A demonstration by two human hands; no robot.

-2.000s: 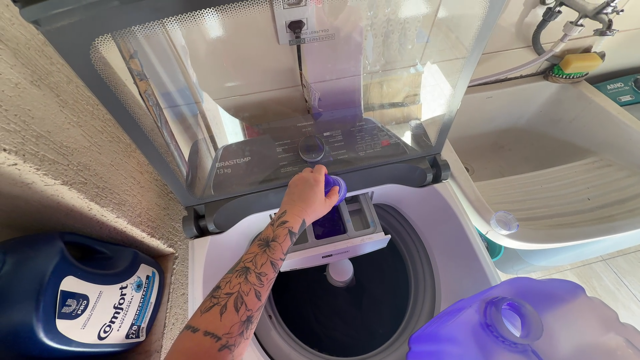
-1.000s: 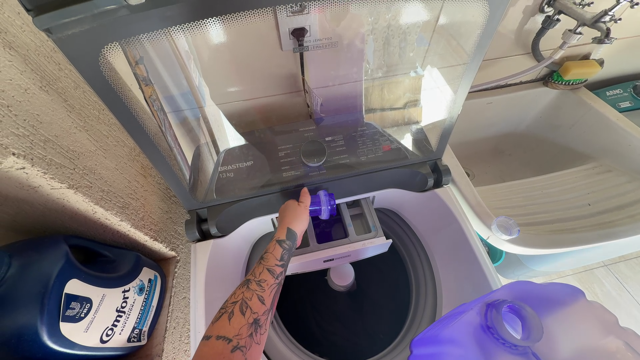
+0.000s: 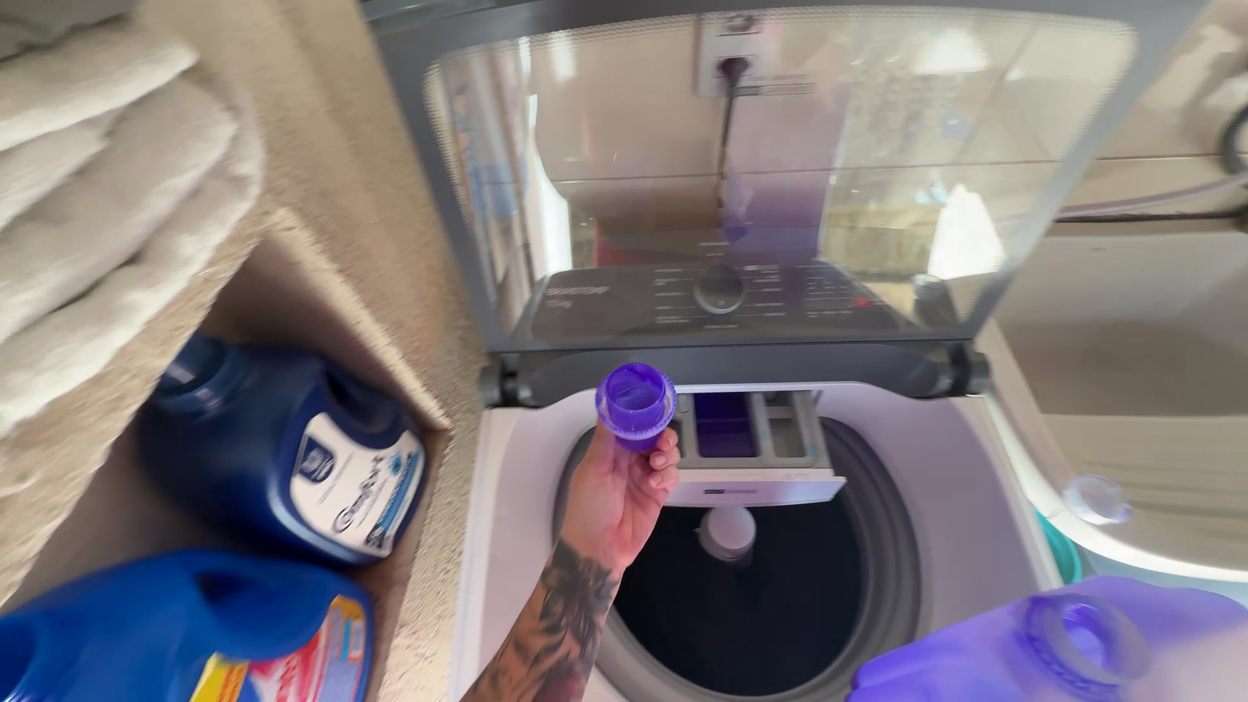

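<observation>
My left hand holds a purple plastic cap upright, its open mouth facing up and toward me, just left of the dispenser drawer. Purple liquid lies in one compartment of this pulled-out drawer, over the tub of the top-loading washing machine. At the lower right is an uncapped purple jug, its round mouth facing up. My right hand is not visible, so whether it touches the jug cannot be told.
The washer's glass lid stands raised behind the drawer. On the left, a dark blue softener bottle and a brighter blue bottle lie in a niche beneath folded towels. A laundry sink with a clear cap on its edge is at right.
The cap, tipped over the drawer a second ago, is now upright and left of it in my left hand. The view has swung left, bringing the towels and a second blue bottle in.
</observation>
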